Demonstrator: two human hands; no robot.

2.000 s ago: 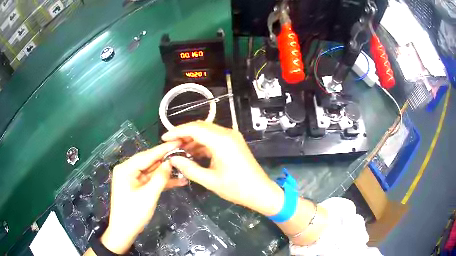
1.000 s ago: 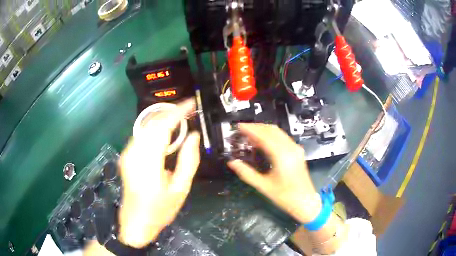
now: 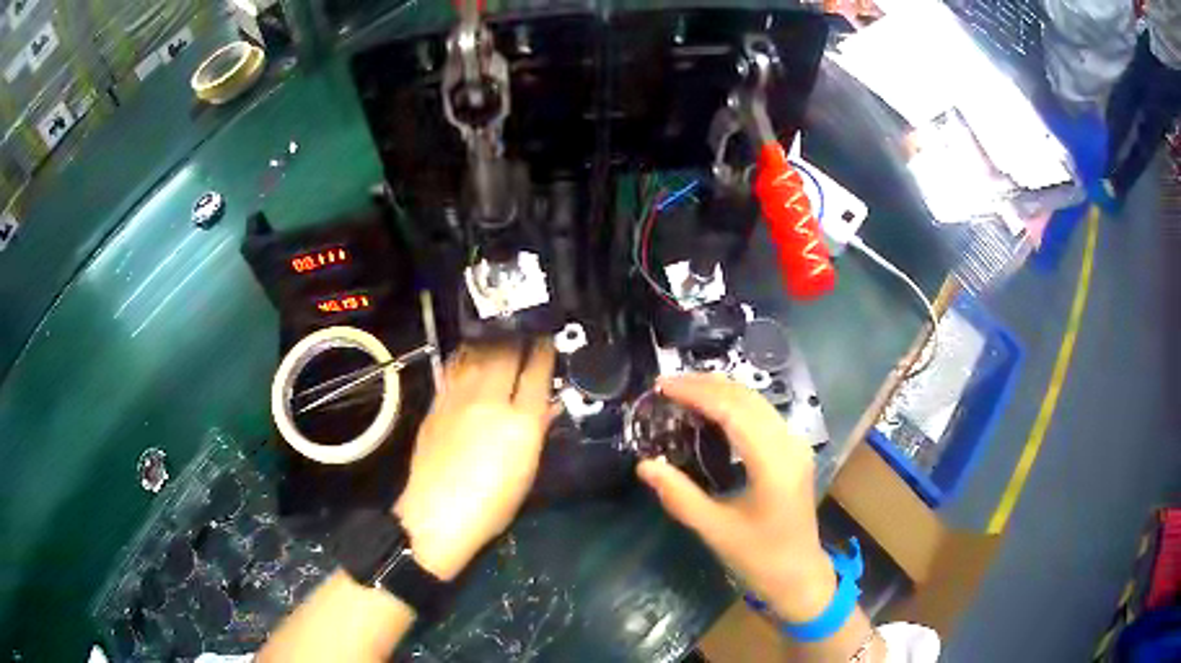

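My right hand [image 3: 758, 499] holds a round silver-and-black module [image 3: 661, 427] between thumb and index finger, just in front of the test fixture [image 3: 505, 499]. My left hand [image 3: 477, 453] reaches over the left station, fingers close together. Its fingertips are blurred against the nest, and whether they hold anything is unclear. A black disc [image 3: 598, 370] lies at the left station beside white nest parts. Another dark disc [image 3: 767, 343] lies at the right station. The left toggle clamp [image 3: 479, 104] is raised, its red grip cut off by the top edge. The right clamp's red grip [image 3: 794, 220] hangs down.
A digital meter [image 3: 324, 279] with red digits stands left of the fixture. Tweezers [image 3: 356, 378] lie across a tape roll [image 3: 281, 395]. A blister tray [image 3: 181, 557] is lower left. Loose modules [image 3: 207, 209] lie on the green belt. A blue bin [image 3: 1004, 402] and a cardboard box [image 3: 907, 525] are right.
The view has shifted, moving the fixture left in the picture. The left clamp's red grip has swung up. My left hand has moved from the tape roll to the left station; my right hand is now in front with the module.
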